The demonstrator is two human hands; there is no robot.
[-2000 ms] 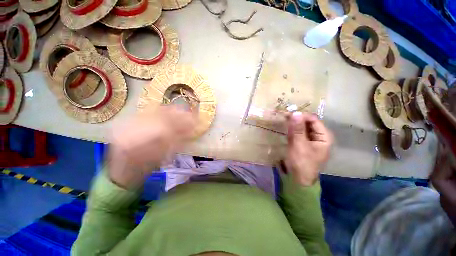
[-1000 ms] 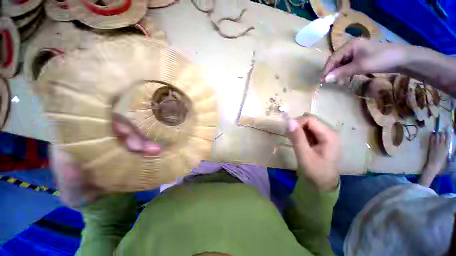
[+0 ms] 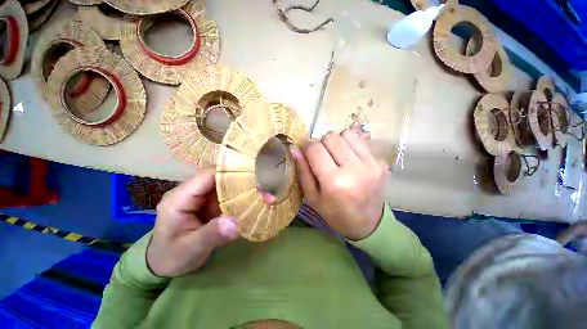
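Note:
A tan woven ring (image 3: 248, 183) is held tilted above the table's front edge. My left hand (image 3: 193, 222) grips its lower left side, with a fingertip showing through the hole. My right hand (image 3: 344, 183) is at the ring's right side, its fingers at the edge of the hole; whether it also holds something small is hidden. A second woven ring (image 3: 183, 132) lies flat behind, with brown cord in its hole. The glue board (image 3: 373, 83) with brown spots lies behind my right hand.
Red-trimmed rings (image 3: 135, 122) are piled at left. A white glue bottle (image 3: 412, 29) and corded rings (image 3: 486, 122) are at right. Loose cord (image 3: 306, 29) lies at the back. A floor bin (image 3: 122, 199) is below the edge. Another person's grey-clad part (image 3: 515, 283) shows lower right.
The held ring has moved away from the camera, to the right and lower. My right hand has moved left from the glue board to the ring. The other person's reaching arm has left the board's right side.

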